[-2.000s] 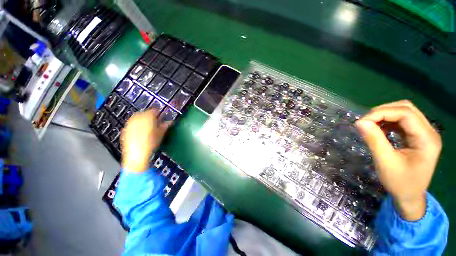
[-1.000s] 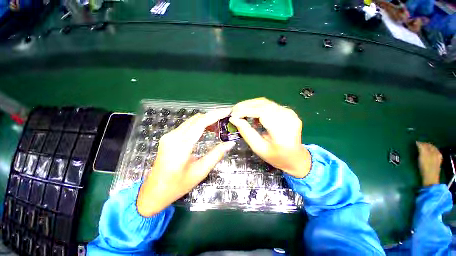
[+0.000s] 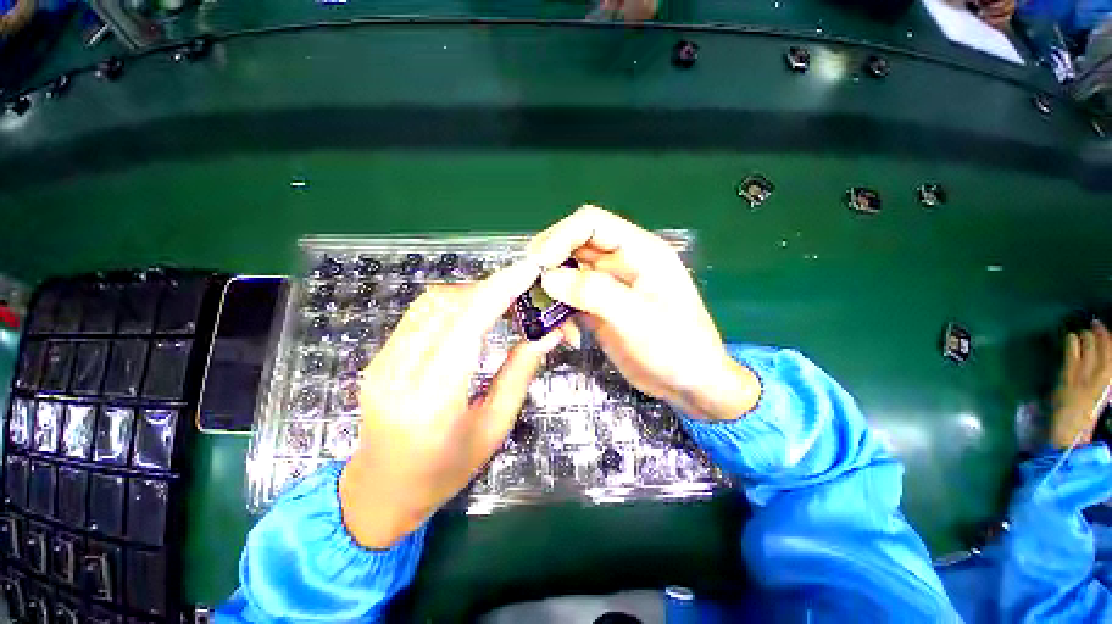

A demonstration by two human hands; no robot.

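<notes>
A small dark rounded-square watch housing (image 3: 543, 307) with a yellowish inside is held between both hands, above the clear blister tray (image 3: 311, 421). My left hand (image 3: 433, 396) grips the housing by its left and lower edges with thumb and fingers. My right hand (image 3: 646, 317) is at its upper right, with the thumb pressed on the inside of the housing. The fingertips hide part of the housing. I cannot tell whether a small part is under the right thumb. The clear tray has rows of pockets with small dark round parts and strong glare.
A black blister tray (image 3: 98, 427) lies at the left, with a smartphone-like slab (image 3: 242, 354) between the trays. Single units, such as one unit (image 3: 955, 343), lie on the green surface at right and across the line. Another person's hand (image 3: 1080, 380) is at the right edge.
Both hands first were apart, left over the black tray and right over the clear tray. They came together around the housing, which now is more tilted, with the right thumb on it.
</notes>
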